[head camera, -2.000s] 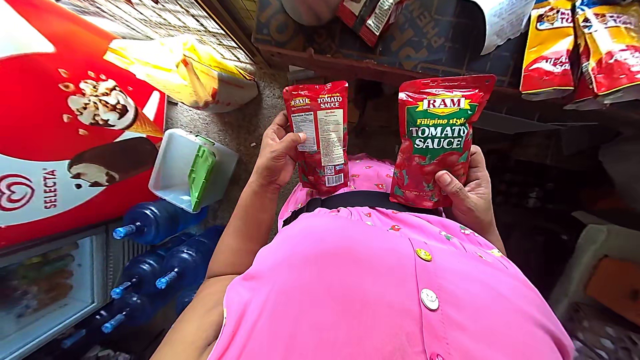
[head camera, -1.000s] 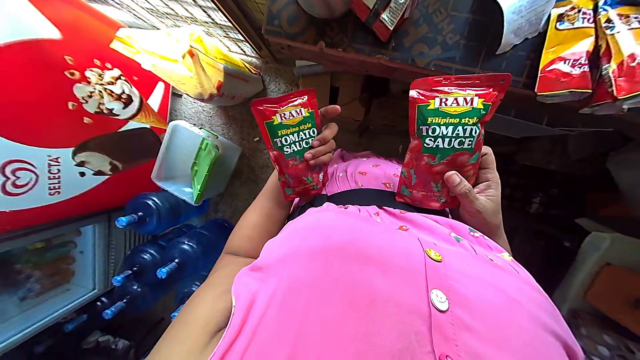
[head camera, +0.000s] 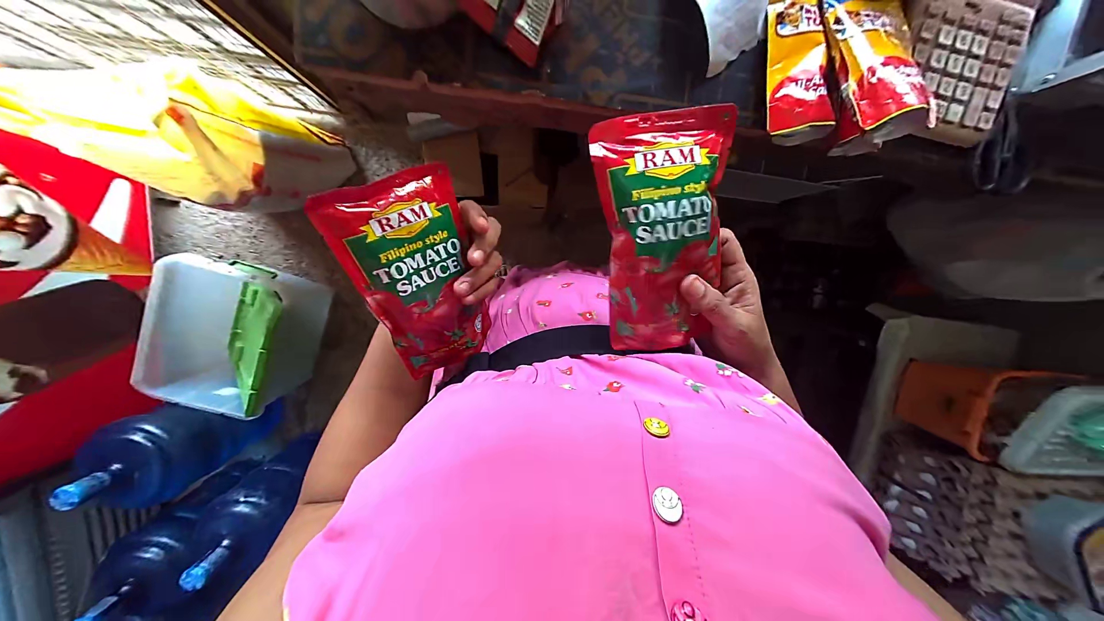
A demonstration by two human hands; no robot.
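My left hand grips the right edge of a red and green RAM tomato sauce pouch, its fingers showing at the edge and the thumb hidden. That pouch leans to the left, its front panel facing me. My right hand is shut on another RAM tomato sauce pouch, with the thumb over its lower right front. This one stands nearly upright, front panel also toward me. Both pouches are at the level of the black belt on my pink dress, a gap between them.
A wooden shelf edge runs across the top, with yellow and red packets hanging at the right. On the left are a clear plastic container with a green part and several blue water jugs. An orange bin lies at the lower right.
My left hand has turned its pouch from the back panel to the front panel, and the pouch now tilts left. My right hand keeps its hold on the other pouch.
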